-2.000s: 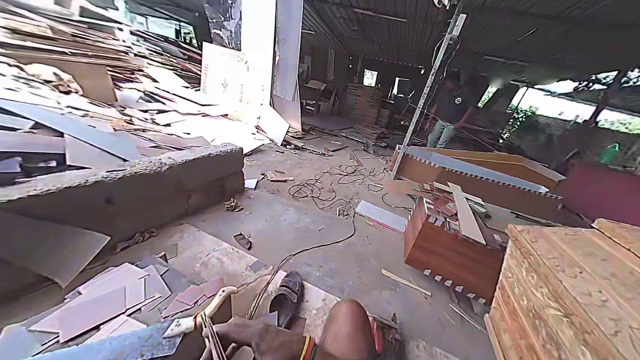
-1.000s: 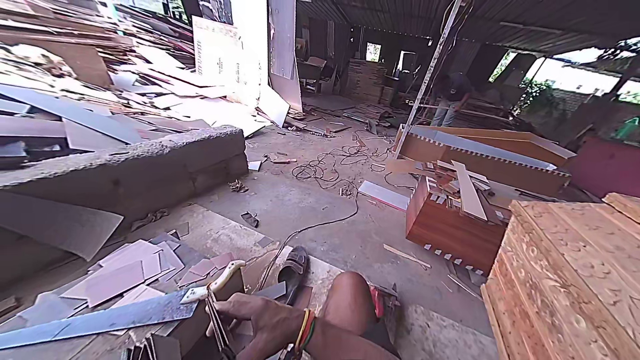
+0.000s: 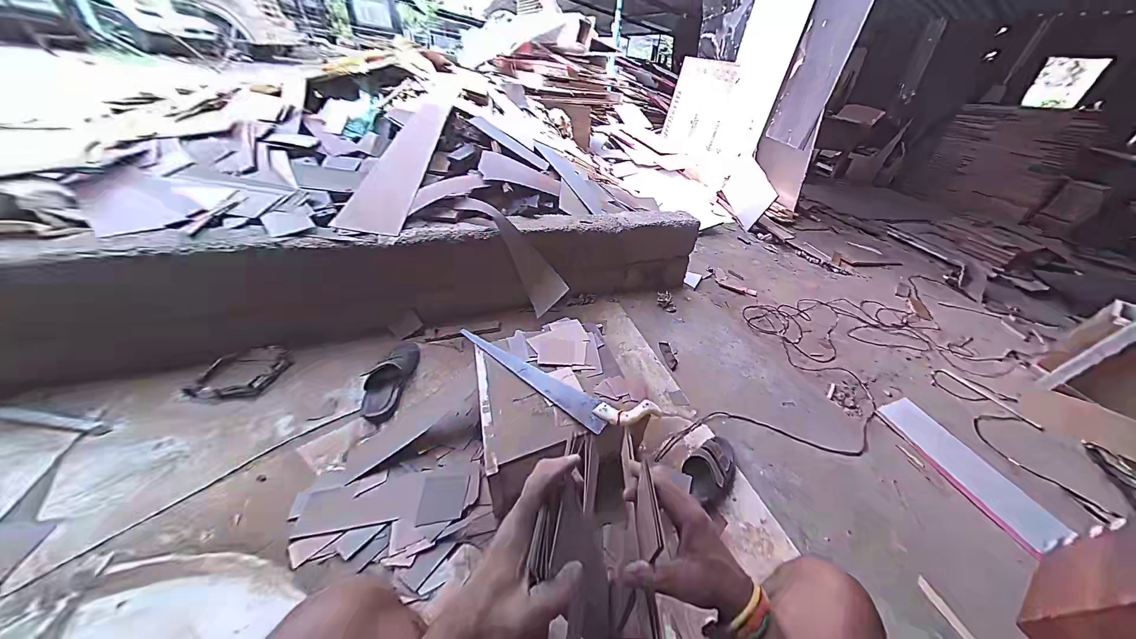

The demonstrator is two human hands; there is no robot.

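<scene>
My left hand point(image 3: 532, 541) grips a bundle of thin flat sheet pieces point(image 3: 568, 559) standing on edge, between my knees. Facing it, my right hand point(image 3: 683, 541), with a coloured band at the wrist, holds a second bundle of thin pieces point(image 3: 646, 524). A narrow gap parts the tops of the two bundles; their lower ends run out of view. Just beyond the hands, a handsaw point(image 3: 546, 383) with a pale handle lies across a low block point(image 3: 524, 426), beside small cut sheet pieces point(image 3: 564, 344).
More cut pieces point(image 3: 399, 515) lie on the floor at the left. A dark shoe point(image 3: 389, 382) and another point(image 3: 710, 470) flank the block. A low concrete wall point(image 3: 355, 293) runs behind, with a heap of sheet offcuts point(image 3: 399, 160) beyond. Cables point(image 3: 825, 328) tangle on the right.
The view has swung left. My left hand is now in sight, gripping a bundle. The saw, whose handle was by my right hand, now lies on the block beyond both hands.
</scene>
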